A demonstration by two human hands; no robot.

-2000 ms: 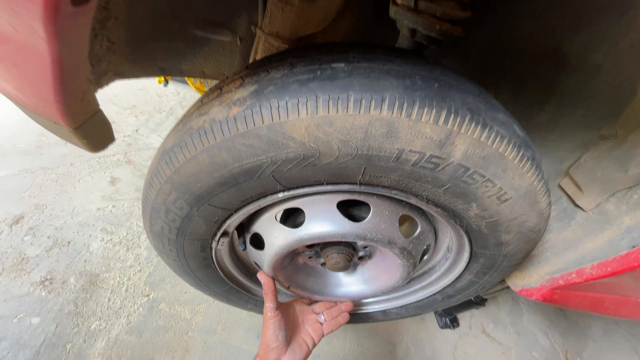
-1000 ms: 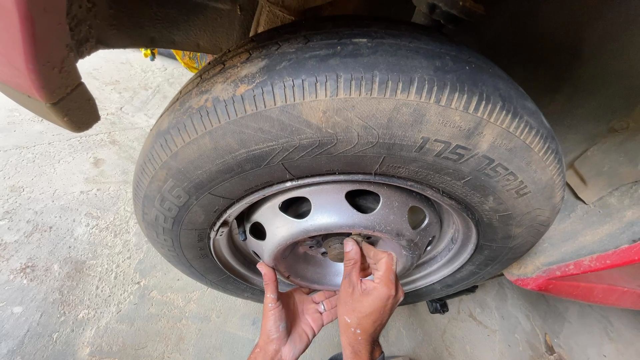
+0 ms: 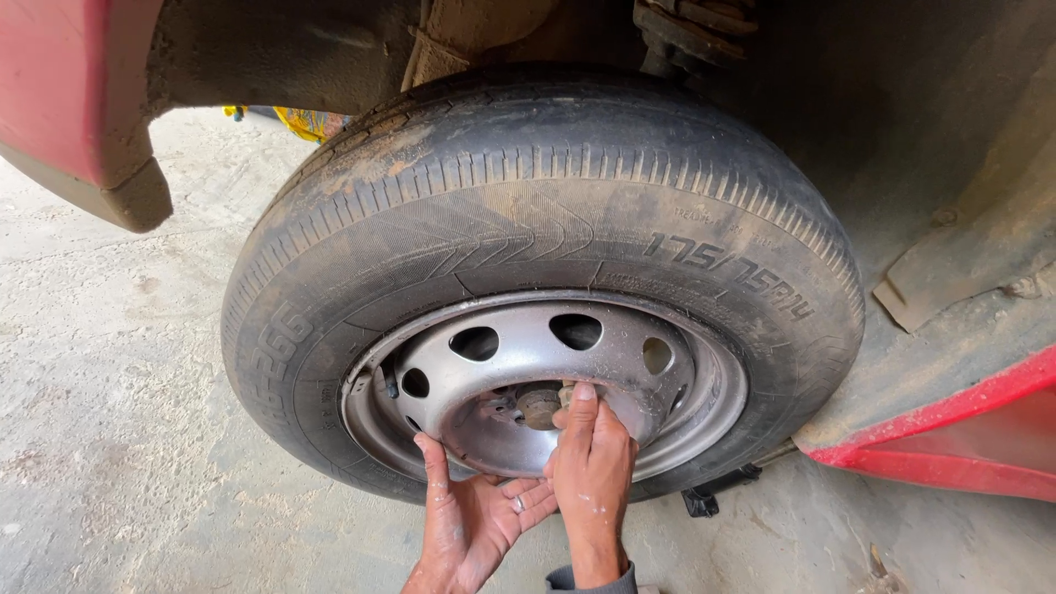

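A car wheel with a worn, dusty tyre (image 3: pixel 528 223) and a silver steel rim (image 3: pixel 528 330) stands in the wheel arch. My left hand (image 3: pixel 483 516) is at the rim's lower edge, palm up, a ring on one finger, its thumb raised against the rim and its fingers spread. My right hand (image 3: pixel 590 462) pinches a small metal piece, apparently a wheel nut or bolt (image 3: pixel 566 394), between thumb and fingers, just right of the hub centre (image 3: pixel 538 408). The fingers hide part of that piece and of the hub.
Red bodywork (image 3: pixel 58 91) hangs at the upper left and a red sill (image 3: pixel 949 445) juts in at the right. A suspension spring (image 3: pixel 697 29) is above the tyre. A black object (image 3: pixel 701 502) lies below the tyre, and a yellow patterned item (image 3: pixel 301 124) behind it. The floor (image 3: pixel 124 396) is concrete.
My right hand, out of view two seconds ago, came to the hub by one second ago and is still there. My left hand has stayed at the rim's lower edge.
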